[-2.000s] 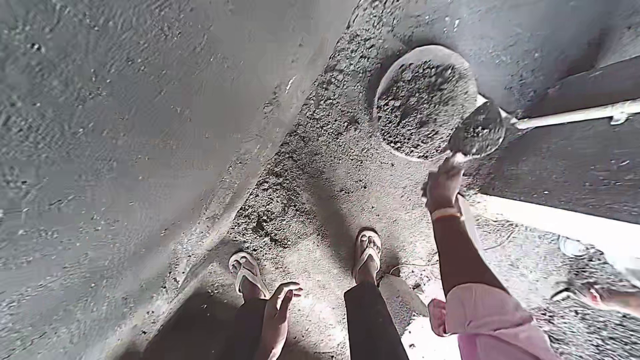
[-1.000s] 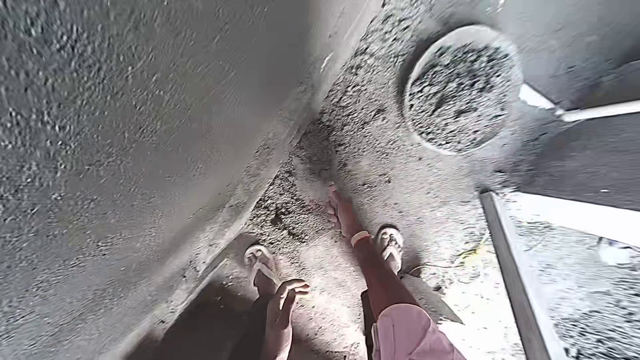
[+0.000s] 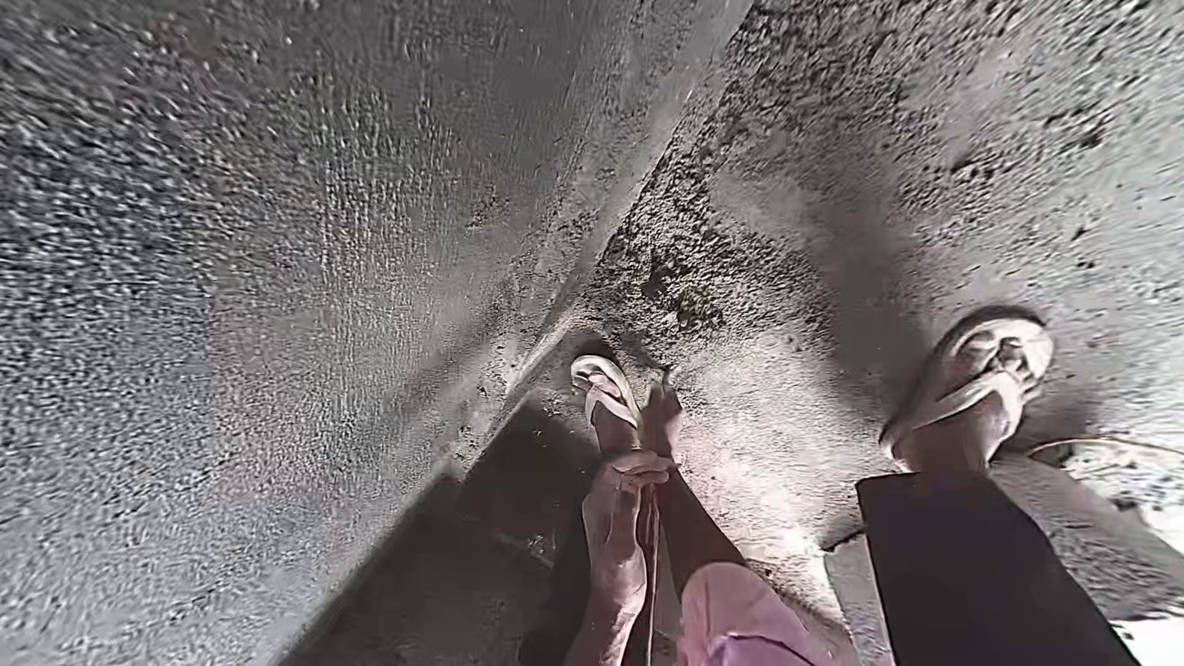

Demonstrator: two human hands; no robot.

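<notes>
My right hand point(image 3: 661, 424) reaches down beside my sandalled left foot point(image 3: 606, 393), its arm in a pink sleeve point(image 3: 749, 615). Fine detail at its fingers is blurred, so I cannot tell whether it holds anything. My left hand point(image 3: 638, 470) is at my right wrist, its fingers seeming to lie across it. A thin cord-like line point(image 3: 652, 573) runs down between the two forearms. Loose dark mortar or rubble point(image 3: 689, 301) lies on the floor just beyond the hands, along the foot of the wall.
A rough grey plastered wall point(image 3: 324, 277) fills the left side and meets the floor on a diagonal edge. My right foot in a sandal point(image 3: 990, 379) stands at the right. Near it are a flat grey slab point(image 3: 1082, 536) and a thin curved wire point(image 3: 1110, 442).
My right hand was at a dark pan or trowel by the round mortar basin, then moved down to the floor. Both hands are now together by my left foot. The view has shifted; the basin is out of sight.
</notes>
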